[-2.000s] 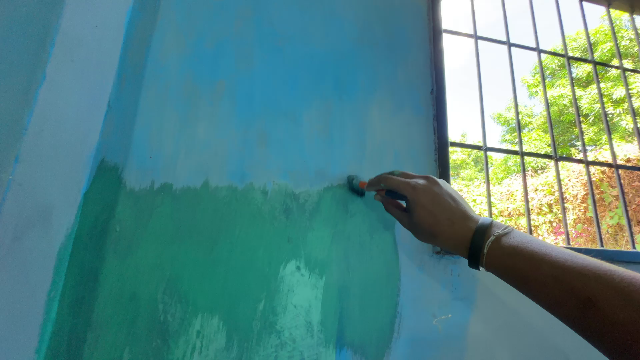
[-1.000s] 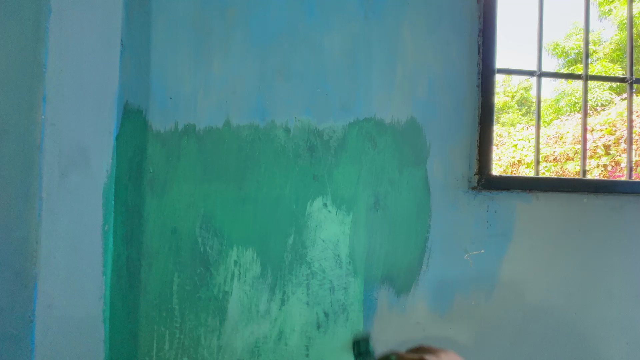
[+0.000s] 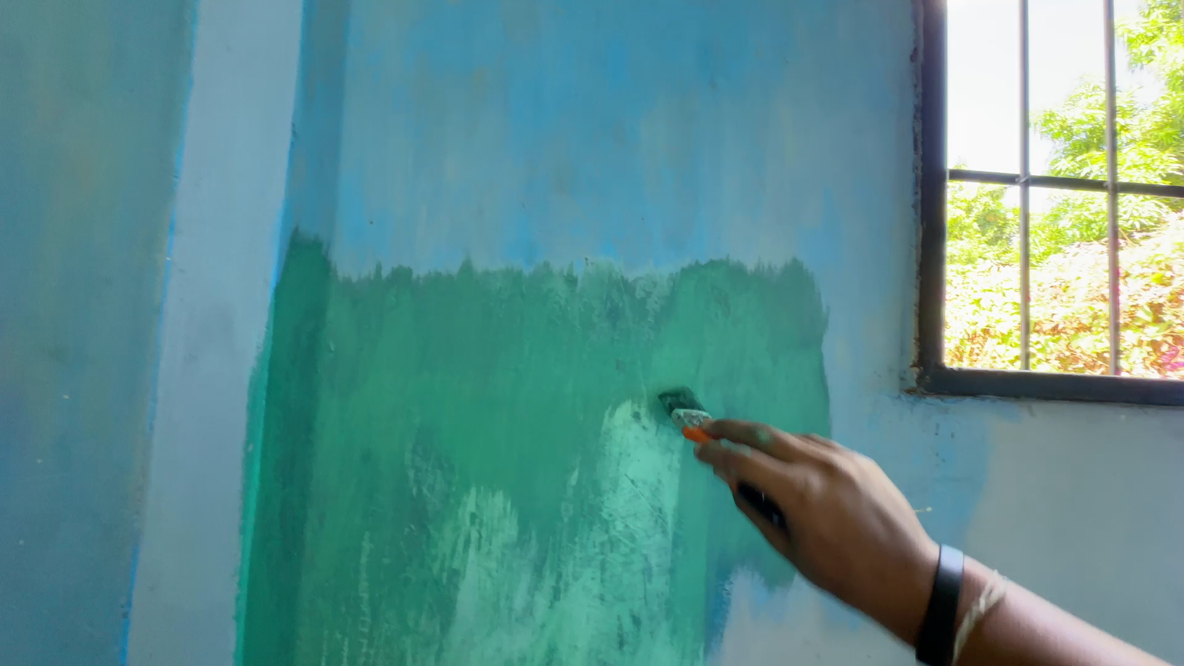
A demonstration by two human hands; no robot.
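Observation:
My right hand reaches in from the lower right, its fingers closed around a paintbrush with an orange and black handle. Dark green paint coats the bristles, which point up and left and lie against the wall at the top of a pale green streak. Around them spreads a patch of green paint with a ragged upper edge, darker along its left side. Above and to the right of it the wall is a mottled blue. A black band and a light cord circle my right wrist. My left hand is out of view.
At the upper right is a window with a dark metal frame and bars; leafy plants show beyond it. A pale blue-grey vertical strip runs down the wall left of the green paint.
Two seconds ago the brush was at the green patch's upper right edge; one second ago it was low at the frame's bottom. Now it is higher again, by the pale streak.

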